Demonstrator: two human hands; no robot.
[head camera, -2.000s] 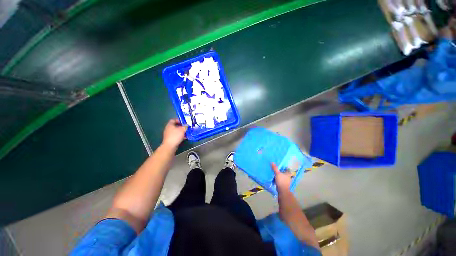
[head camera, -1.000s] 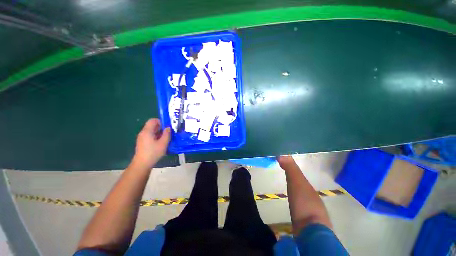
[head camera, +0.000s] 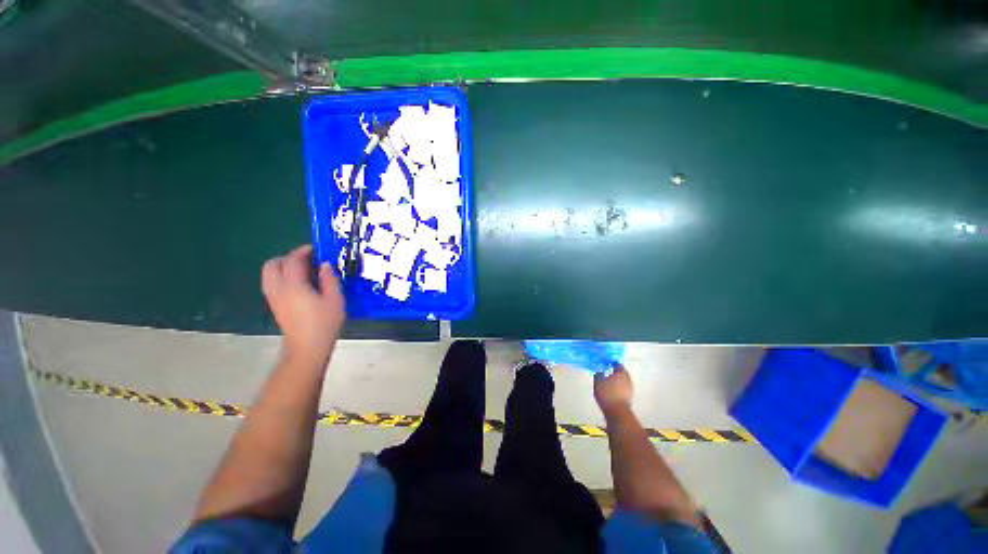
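The blue plastic parts tray (head camera: 467, 216) lies on the dark-green bench. Small white square parts (head camera: 403, 233) with thin white leads are heaped in it, mostly on its right side. A slim black tool (head camera: 358, 211), cutters or pliers, lies on them at the left. My left hand (head camera: 304, 298) is at the tray's lower left edge, fingers at its rim; the fingertips are partly hidden. My right hand (head camera: 613, 386) is below the bench edge and holds the blue plastic stool (head camera: 574, 353), which is mostly hidden under the bench.
The green bench (head camera: 715, 238) spans the view, with a green rail and metal frame behind it. A deep blue bin (head camera: 792, 406) with cardboard inside stands on the floor at the right. Another blue container (head camera: 940, 529) is at the lower right. Yellow-black tape crosses the floor.
The tray has moved left along the bench with my left hand beside it. The blue stool has gone from open view to mostly under the bench edge. The view has turned and shifted.
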